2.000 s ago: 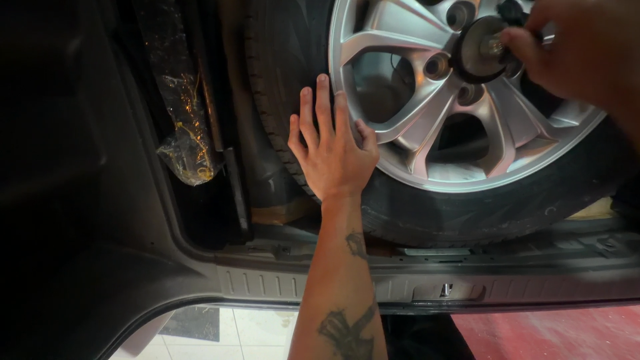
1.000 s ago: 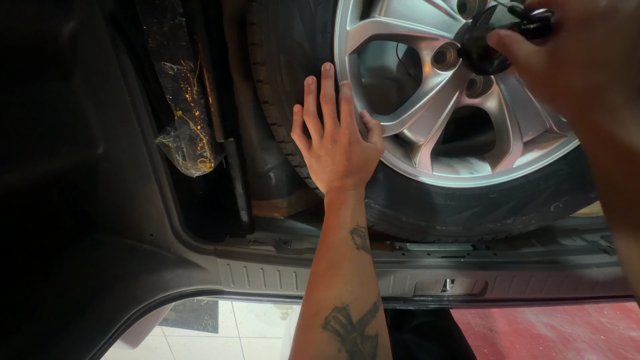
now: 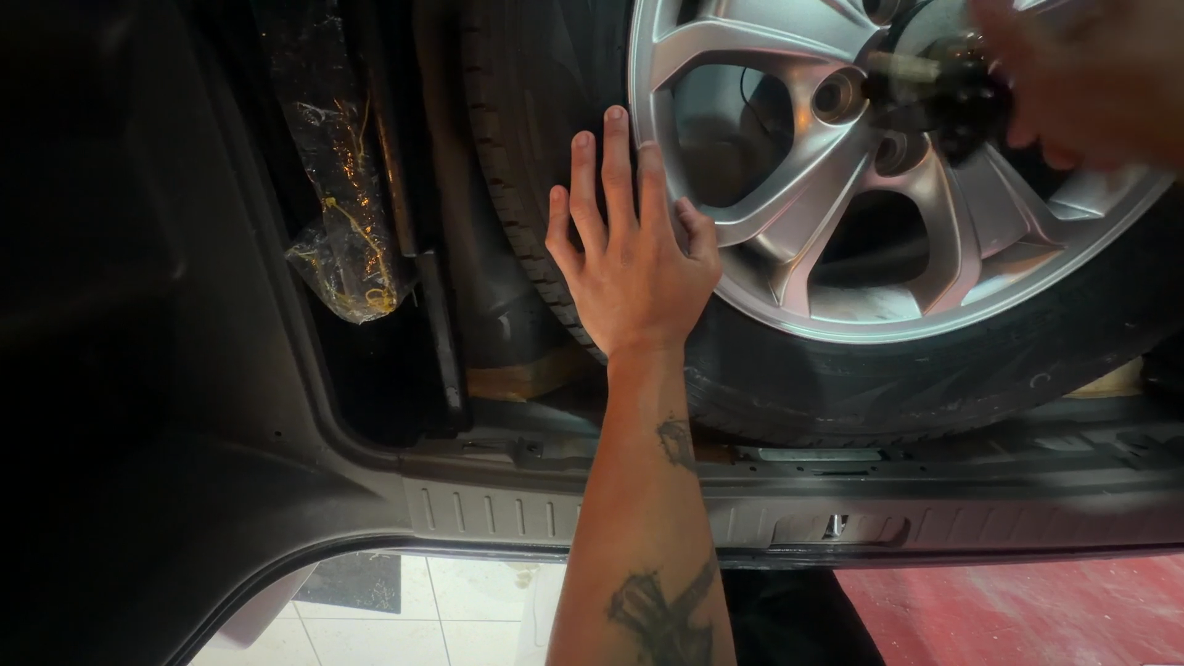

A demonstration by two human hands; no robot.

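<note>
A spare tire [image 3: 814, 398] with a silver alloy wheel rim [image 3: 786, 37] lies in the well of a car trunk. My left hand [image 3: 638, 250] rests flat on the tire's left sidewall, fingers spread, its thumb side against the rim edge. At the upper right, my right hand [image 3: 1073, 92] is blurred and partly cut off by the frame edge. Its fingers are at a dark round hold-down fastener [image 3: 953, 83] over the wheel's hub. Lug holes show beside the fastener. Blur hides how the fingers meet it.
A clear plastic bag [image 3: 351, 250] with yellowish contents lies in the side compartment at left. The ribbed trunk sill [image 3: 499, 509] with a metal latch striker [image 3: 836, 525] runs along the near edge. Black side trim [image 3: 231, 370] curves at left. Tan blocks [image 3: 527, 375] show under the tire.
My right hand has shifted about the hub, and the dark fastener appears at a different tilt. My left hand stays on the tire.
</note>
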